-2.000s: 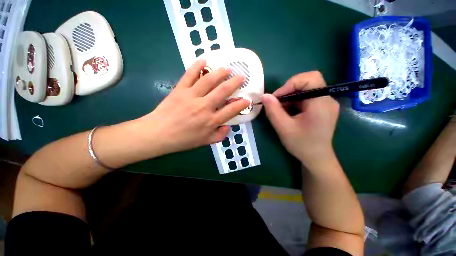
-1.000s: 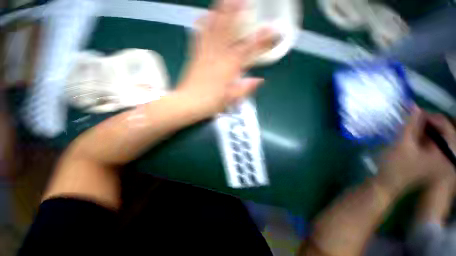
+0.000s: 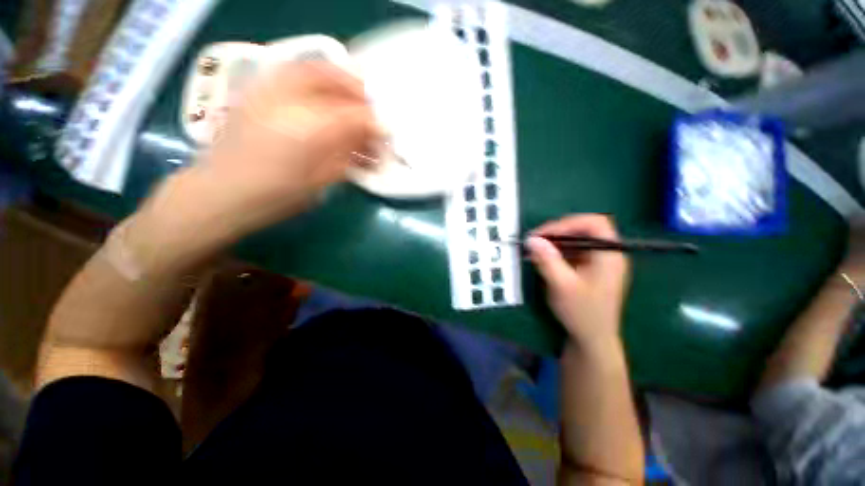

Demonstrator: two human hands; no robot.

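Observation:
A cream housing (image 3: pixel 422 109), blurred and with its plain face showing, lies over part of the white perforated strip (image 3: pixel 513 199). My left hand (image 3: pixel 308 123) is strongly blurred, with its fingers at the housing's left edge; it appears to grip it. My right hand (image 3: pixel 583 271) holds the slim black tool (image 3: pixel 654 247) nearly level, its tip over the right side of the strip's lower part. Waiting cream housings (image 3: pixel 207 81) are partly hidden behind my left hand.
A blue bin (image 3: pixel 671 180) heaped with clear-white pieces stands at right. Spare perforated strips (image 3: pixel 138 81) lie at far left. A pale rail (image 3: pixel 607 71) crosses the far side. More cream housings (image 3: pixel 724 38) lie beyond it. Another person's forearm (image 3: pixel 820 308) is at the right edge.
My right hand has come back from beside the blue bin to the strip with the black tool. My left hand has moved left and down from the far housing. More of the strip shows.

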